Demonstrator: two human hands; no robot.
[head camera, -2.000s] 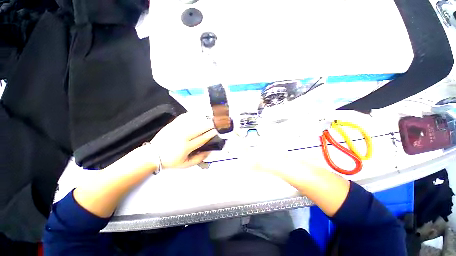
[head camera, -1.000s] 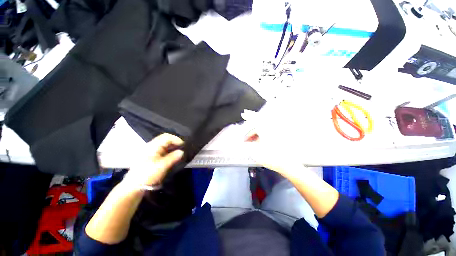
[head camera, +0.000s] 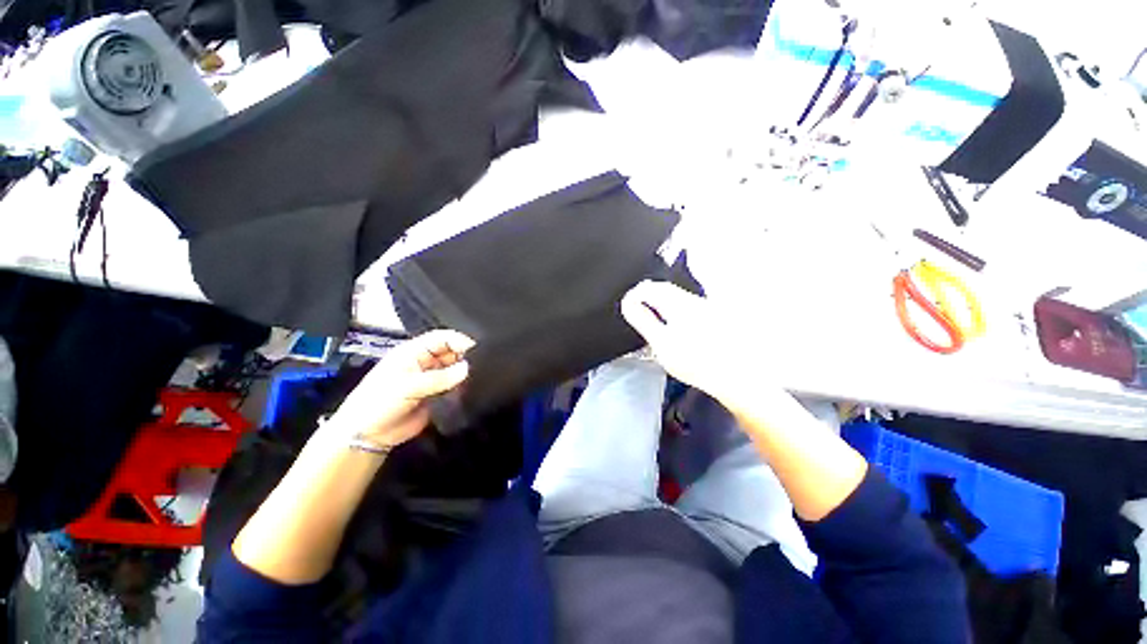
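A black garment piece (head camera: 528, 289) lies partly on the white table's front edge and partly over the lap. My left hand (head camera: 409, 388) pinches its lower left corner between thumb and fingers. My right hand (head camera: 686, 337) is at its right edge, with fingers on or against the cloth; the overexposed picture hides part of this contact. The needle area (head camera: 805, 157) of the sewing machine is behind and to the right, away from the cloth. The scissors (head camera: 933, 308), with one red-orange and one yellow handle loop, lie on the table to the right.
A larger black cloth (head camera: 365, 151) is spread at left behind the piece. A thin dark tool (head camera: 950, 249) and a dark red object (head camera: 1084, 337) lie at right. A white device with a round vent (head camera: 126, 73) stands far left. Below are a blue crate (head camera: 975, 493) and a red crate or stool (head camera: 157, 472).
The view has swung left. The garment piece now lies flatter and apart from the larger cloth, stretched between both hands. My right hand has moved onto its right edge.
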